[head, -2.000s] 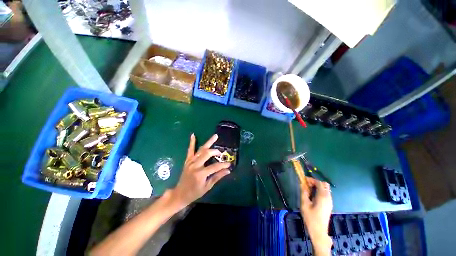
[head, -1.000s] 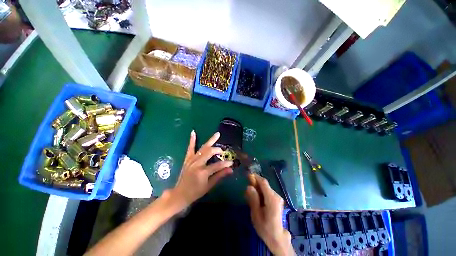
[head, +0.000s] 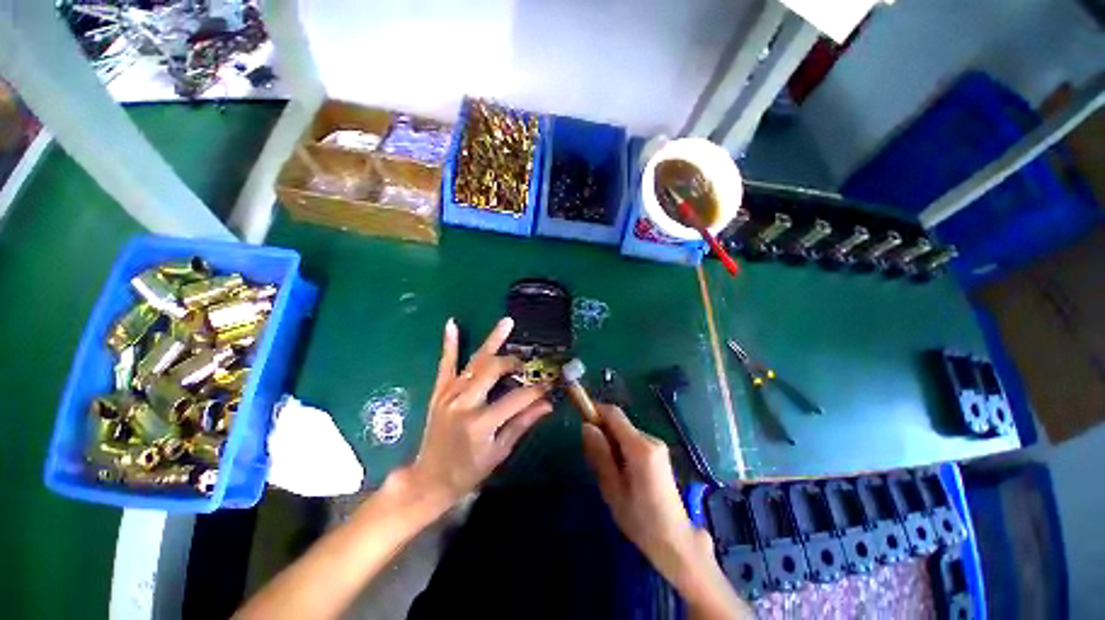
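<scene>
A black lock housing (head: 538, 313) lies on the green bench in front of me, its rounded end away from me. A brass-coloured mechanism part (head: 537, 371) sits at its near end. My left hand (head: 467, 415) lies over the left side of the housing, fingers spread, fingertips on it and at the brass part. My right hand (head: 633, 470) grips the wooden handle of a hammer (head: 573, 371). The hammer's metal head is at the right edge of the brass part; whether it touches cannot be told. The near end of the housing is partly hidden by my left fingers.
Left: blue bin of cylinders (head: 278, 319), white cloth (head: 313, 449), wire rings (head: 387, 415). Back: cardboard box (head: 355, 216), gold pins bin (head: 491, 223), black parts bin (head: 582, 227), grease pot (head: 691, 153) with red-handled brush. Right: pliers (head: 776, 390), a black-handled tool (head: 688, 432), crate of black housings (head: 836, 533).
My right hand has brought the hammer from the right over to the housing, and its head now shows at the brass part. My left hand remains on the housing. The camera view has shifted slightly.
</scene>
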